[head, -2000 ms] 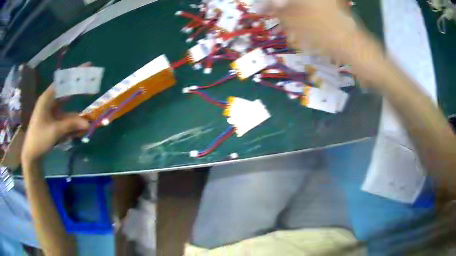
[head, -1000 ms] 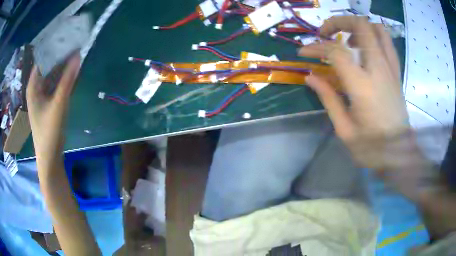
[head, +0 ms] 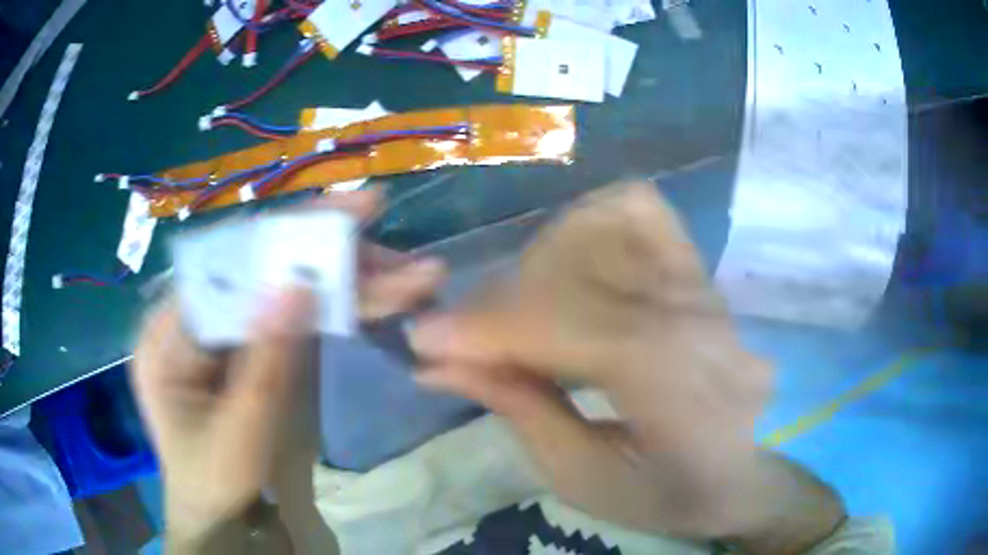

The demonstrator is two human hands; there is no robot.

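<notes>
My left hand [head: 211,396], blurred, holds a white pad strip [head: 241,260] with two dark marks, its thumb on the front face. My right hand [head: 650,336] is just right of it, blurred, with thumb and fingers close together. I cannot tell whether anything is between its fingertips. The row of overlapped amber flexible circuits [head: 520,139] lies on the green tabletop beyond my hands, with red and blue lead wires [head: 395,134] across it. A white piece [head: 137,233] lies at its left end.
Finished padded pieces [head: 558,69] with wires and connectors lie at the back. A wide white pad sheet [head: 807,206] hangs over the right table edge. A narrow patterned strip [head: 30,206] lies at far left. A blue bin [head: 98,434] is below the table edge.
My left hand has come from the far left to the front middle with the pad strip. My right hand has left the amber row and moved beside my left hand. The view has shifted.
</notes>
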